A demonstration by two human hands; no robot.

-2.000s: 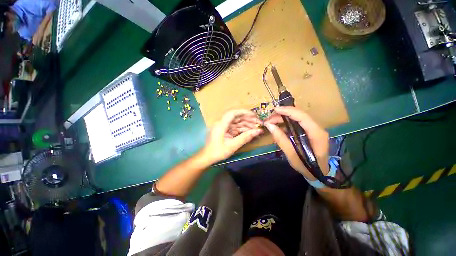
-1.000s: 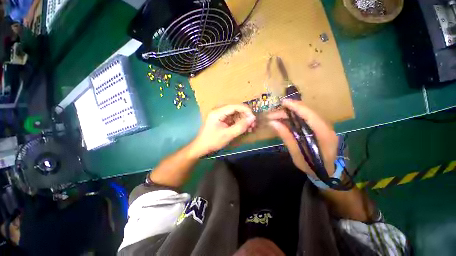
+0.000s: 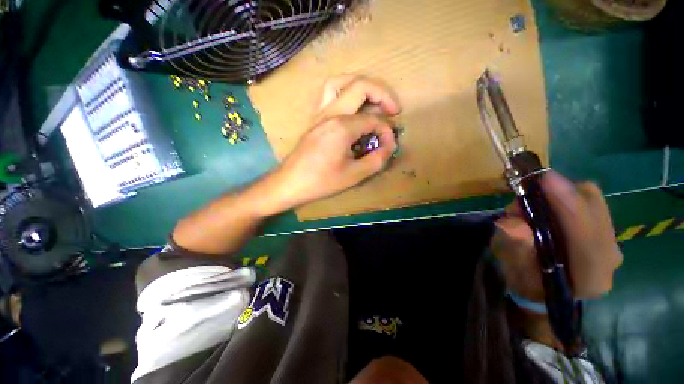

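My left hand [image 3: 341,146] is over the middle of the cardboard mat, its fingers curled around the PCB strip [image 3: 397,140]. Only a small green edge of the strip shows beside the fingertips; the rest is hidden. My right hand [image 3: 566,232], a little blurred, holds the soldering iron [image 3: 534,202] by its black handle over the front right of the mat. The iron's metal tip and thin curved tube point up and away, apart from the left hand. Small yellow-and-black components [image 3: 233,124] lie loose on the green bench left of the mat.
The cardboard work mat [image 3: 450,97] carries scattered bits. A black fan with a round wire guard [image 3: 255,34] stands behind its left part. A dotted component tray [image 3: 124,120] and white sheet [image 3: 86,161] are at left. The tip-cleaning pot [image 3: 600,11] is cut off at top right.
The strip, seen on the mat between the hands a second ago, is now mostly covered by my left hand. My right hand has moved right with the iron, away from the left. The view has shifted.
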